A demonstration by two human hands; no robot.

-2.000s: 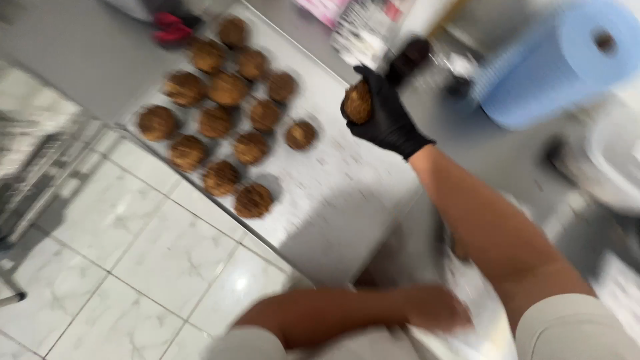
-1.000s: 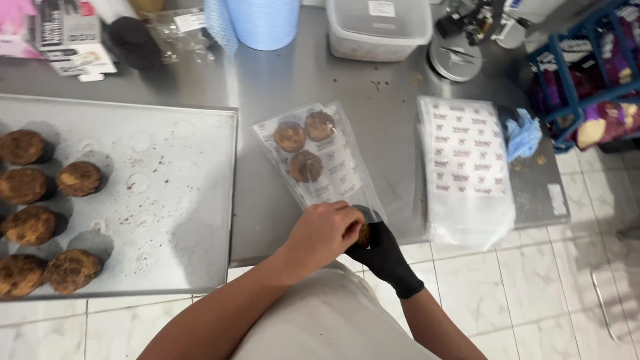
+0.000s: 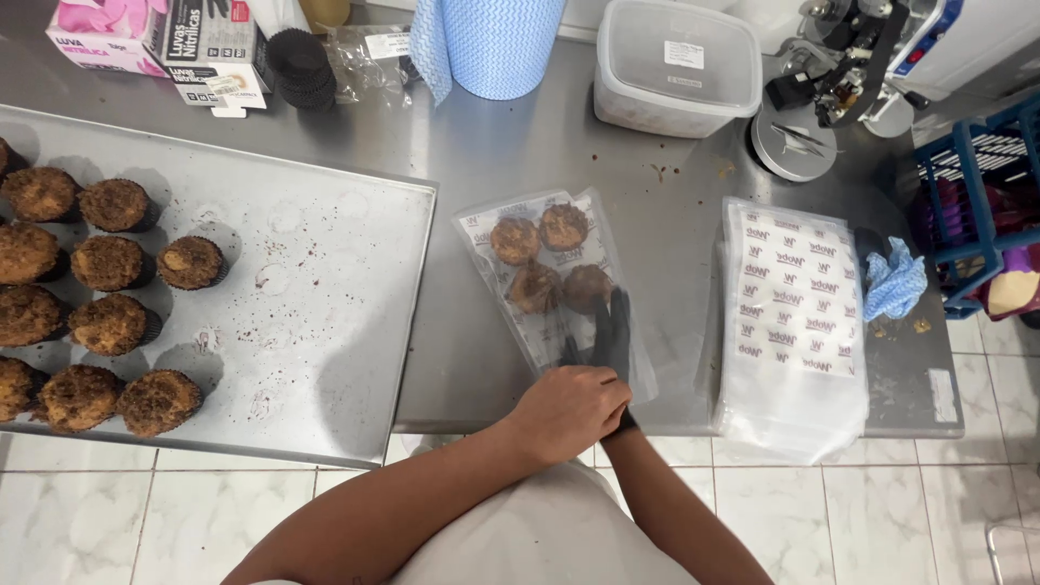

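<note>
A clear plastic bag with a printed liner (image 3: 543,253) lies on the steel counter with several crumb-topped muffins (image 3: 514,240) in it. My right hand (image 3: 605,337), in a black glove, reaches inside the bag, its fingertips against the lower right muffin (image 3: 587,288). Bare and curled, my left hand (image 3: 578,406) pinches the bag's mouth over the gloved wrist. More muffins in dark paper cups (image 3: 110,323) stand on the metal tray (image 3: 357,292) at the left. A stack of printed plastic bags (image 3: 792,325) lies to the right.
Along the back are glove boxes (image 3: 207,49), black paper cups (image 3: 302,69), a blue wipe roll (image 3: 504,41) and a lidded plastic tub (image 3: 678,69). A round metal scale or plate (image 3: 792,146), a crumpled blue cloth (image 3: 894,279) and a blue crate (image 3: 971,211) are at the right.
My gloved right hand has moved up into the bag with a muffin, which now sits beside the others. Two seconds ago it held a muffin over the tray's side. The view has shifted.
</note>
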